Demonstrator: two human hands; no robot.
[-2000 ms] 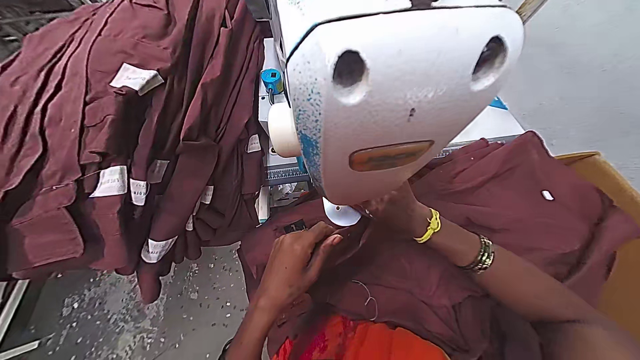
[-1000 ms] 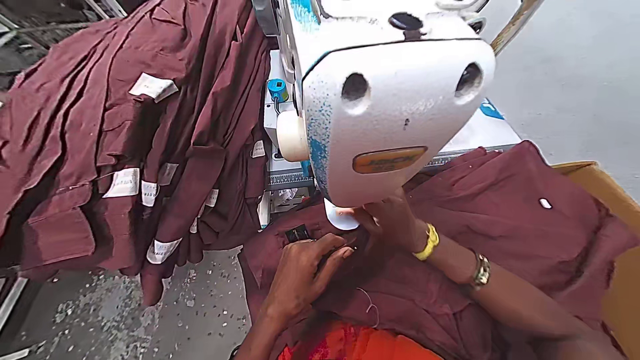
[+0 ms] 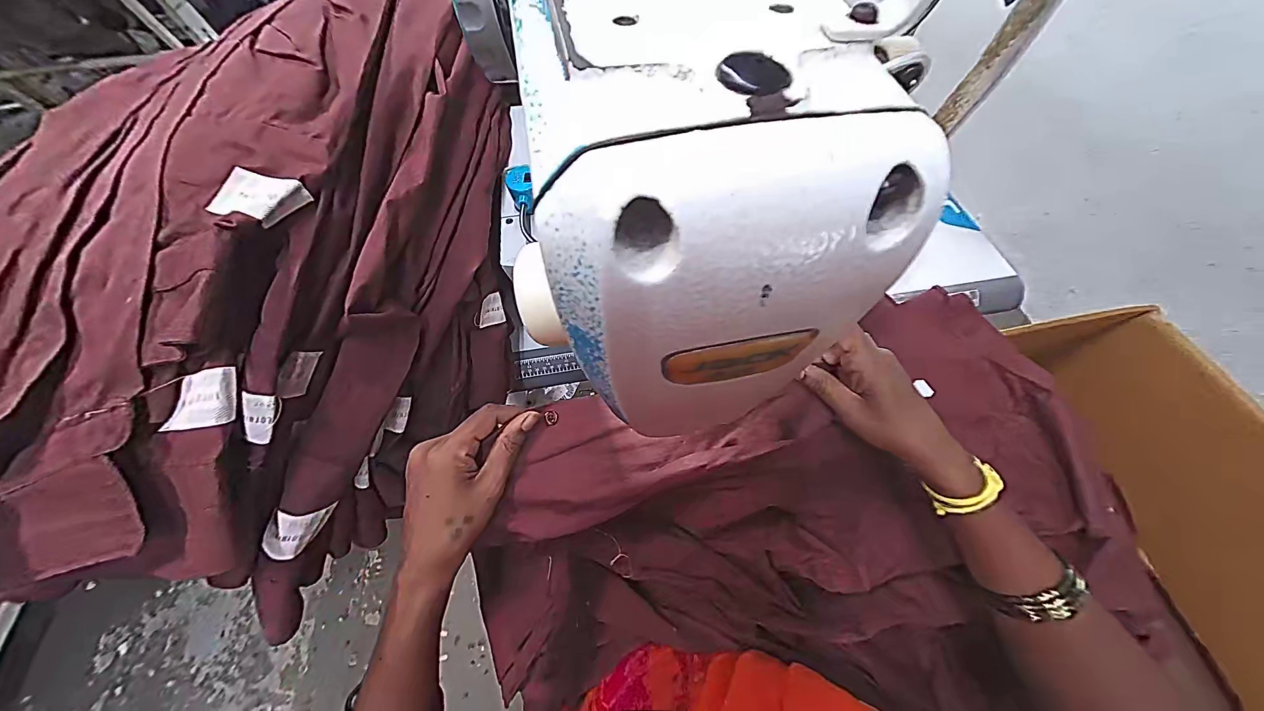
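A maroon garment (image 3: 750,523) lies over my lap and under the white head of a sewing machine (image 3: 741,237). My left hand (image 3: 459,484), left of the machine head, pinches the garment's edge between thumb and fingers, beside a small round button (image 3: 551,419). On the right, my right hand (image 3: 879,400) grips the cloth close to the lower right side of the head; its fingertips are partly hidden there. The machine head hides the needle area.
Many maroon garments with white tags (image 3: 202,399) hang in a bundle at the left. An open cardboard box (image 3: 1175,464) stands at the right, beside the cloth. A white handwheel-like knob (image 3: 539,294) sticks out from the machine's left side.
My hands were close together below the machine head; now they are well apart, the left one farther left and the right one farther right, with the cloth spread between them.
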